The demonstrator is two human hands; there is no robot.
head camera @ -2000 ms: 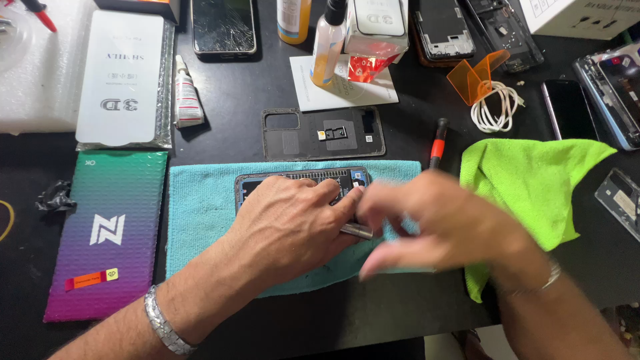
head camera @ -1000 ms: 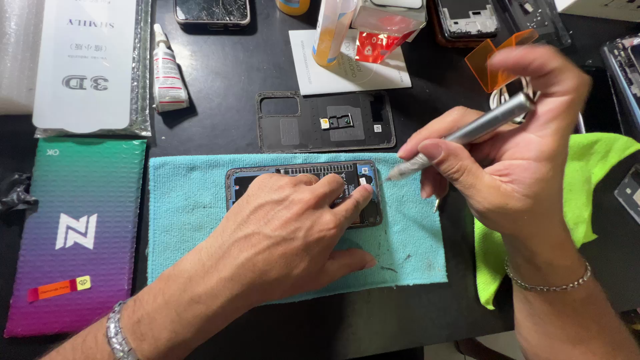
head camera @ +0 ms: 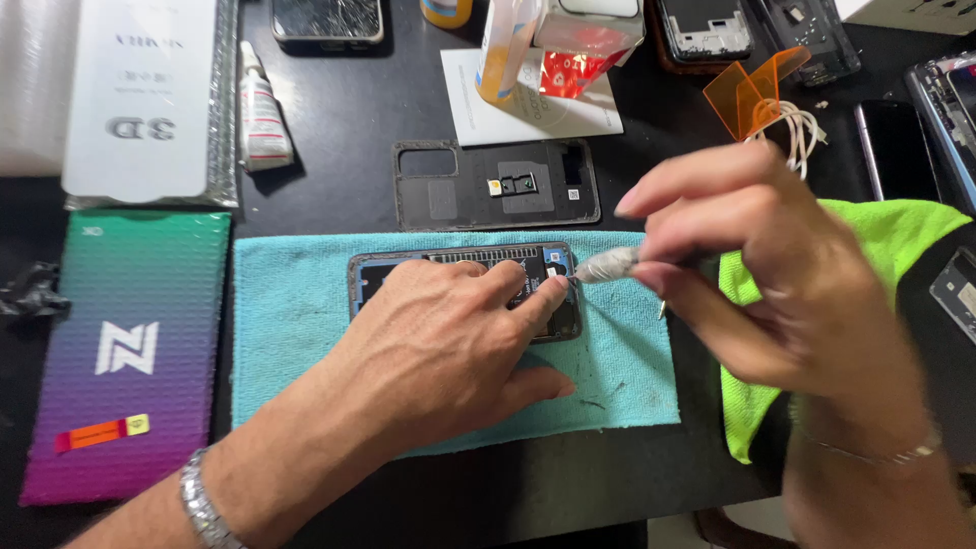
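Note:
An opened smartphone (head camera: 564, 328) lies on a light blue cloth (head camera: 290, 335), its battery and inner parts partly showing. Over it rests my left hand (head camera: 457, 328), with the fingertips pressed on the phone near its right end. My right hand (head camera: 762, 282) grips a slim tool with a whitish wrapped front part (head camera: 608, 264). The tool's tip is at the phone's right end, beside my left index fingertip; whether it touches cannot be told. Just above the cloth lies a detached black phone back cover (head camera: 473, 213) with a SIM tray (head camera: 512, 184) on it.
On the left are a coloured padded envelope (head camera: 126, 305), a packaged screen protector (head camera: 141, 91) and a glue tube (head camera: 263, 122). A bottle (head camera: 503, 53) and a box stand on paper at the back. To the right lie a green cloth (head camera: 869, 229), a coiled white cable (head camera: 797, 137) and several phones.
My right hand, blurred and open-fingered two seconds ago, held the tool raised one second ago; the tool's tip is now at the phone's right end. My left hand stays on the phone.

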